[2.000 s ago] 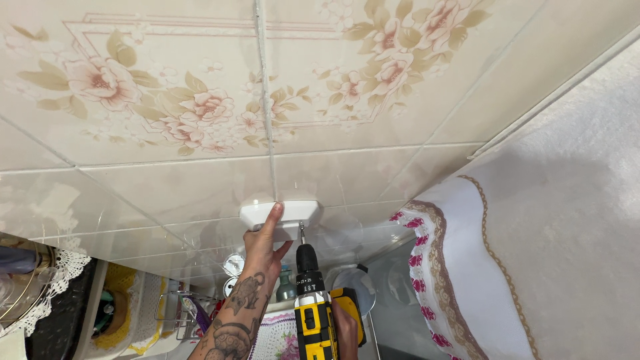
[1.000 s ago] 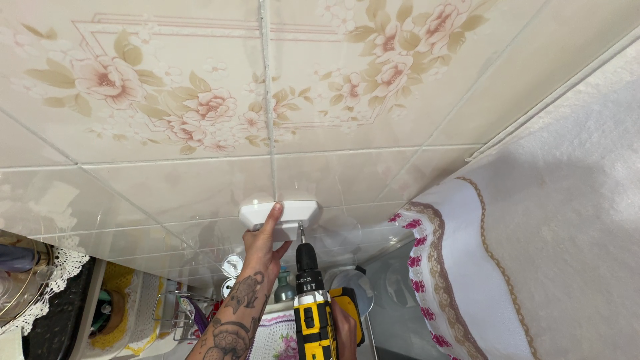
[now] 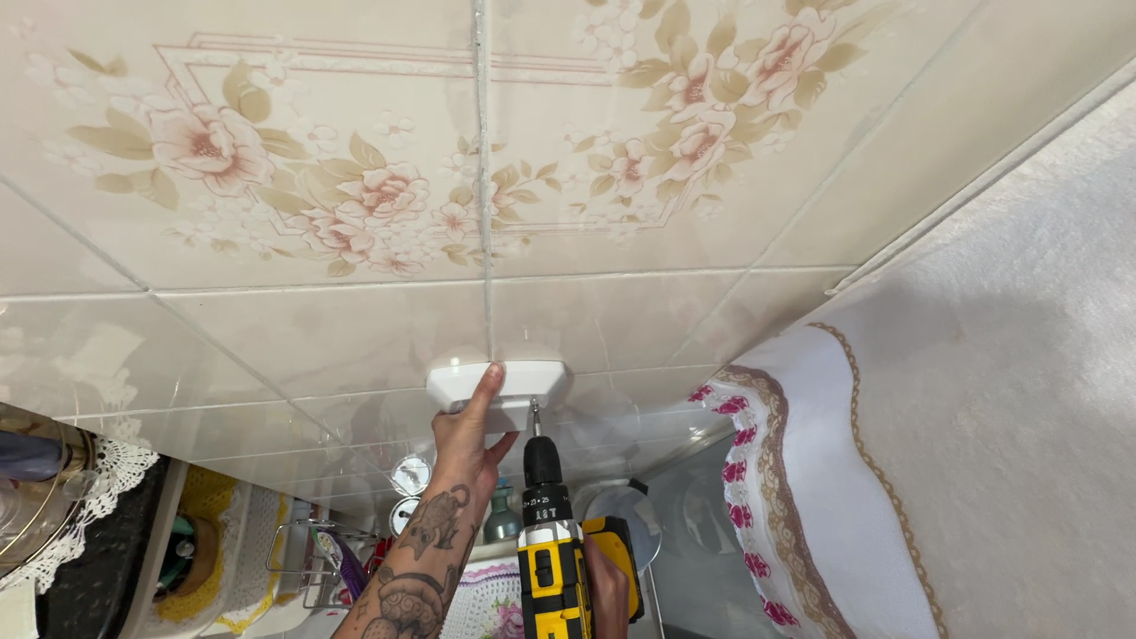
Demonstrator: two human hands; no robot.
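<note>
A white plastic fixture (image 3: 519, 383) lies against the tiled wall (image 3: 328, 342), low in the middle of the head view. My left hand (image 3: 472, 429) grips it, the thumb on its front face and the other fingers under it. My right hand (image 3: 607, 581), partly hidden, holds a yellow and black cordless drill (image 3: 555, 572) pointing toward the wall. The drill's bit (image 3: 536, 421) reaches the fixture's lower edge, right of my left thumb. Whether the bit sits in a screw head cannot be told.
A curtain with lace and pink ribbon trim (image 3: 754, 497) hangs at the right. Below are a wire rack (image 3: 306, 555), a glass bottle (image 3: 502, 519) and a crocheted cloth (image 3: 484, 599). A black stone counter (image 3: 98, 532) with a lace doily (image 3: 115, 484) lies at the lower left.
</note>
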